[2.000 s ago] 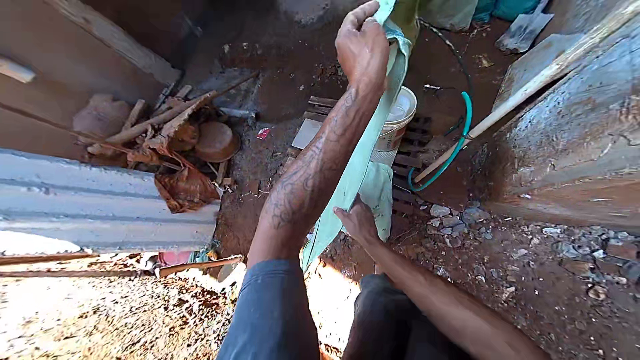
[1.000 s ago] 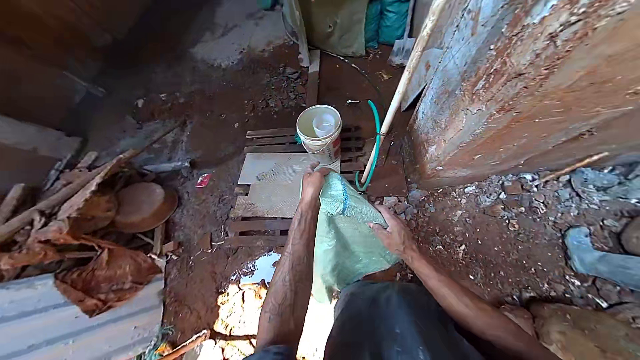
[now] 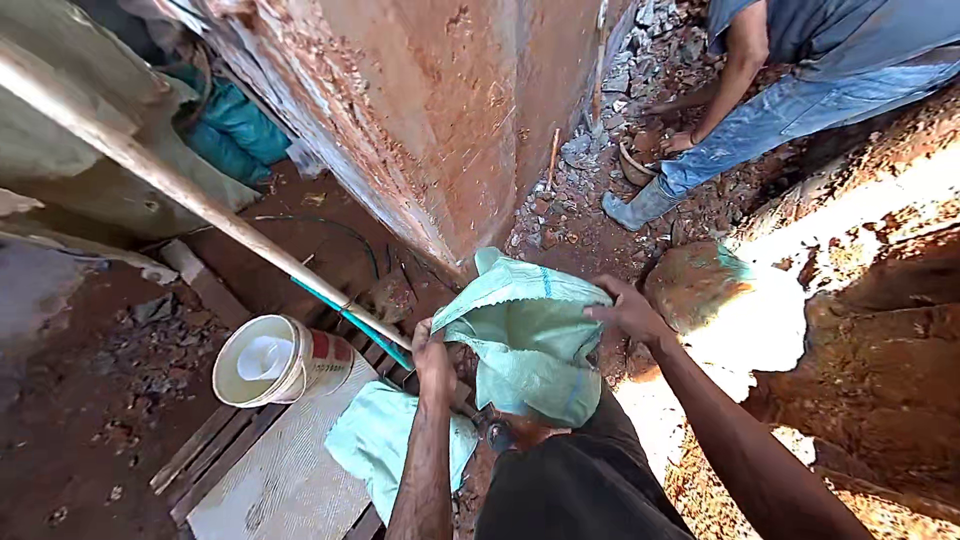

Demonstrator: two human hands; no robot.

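Observation:
A light green woven sack hangs in front of my legs, its mouth spread apart. At the left edge of that mouth, my left hand grips the rim. My right hand grips the rim's right side, with the thumb over the edge. A second green woven sack lies on a ribbed board at the lower left, partly behind my left forearm. White plastic bucket, with a smaller clear container inside, stands beside the board on wooden slats.
A long pole with a green hose slants across the left. An earth-stained wall corner juts in ahead. At upper right a co-worker bends over a bowl among rubble. A large rock sits right of my right hand.
The view has swung far to the right, bringing in the co-worker. The sack hung long and flat between my hands two seconds ago; now its mouth is spread wide.

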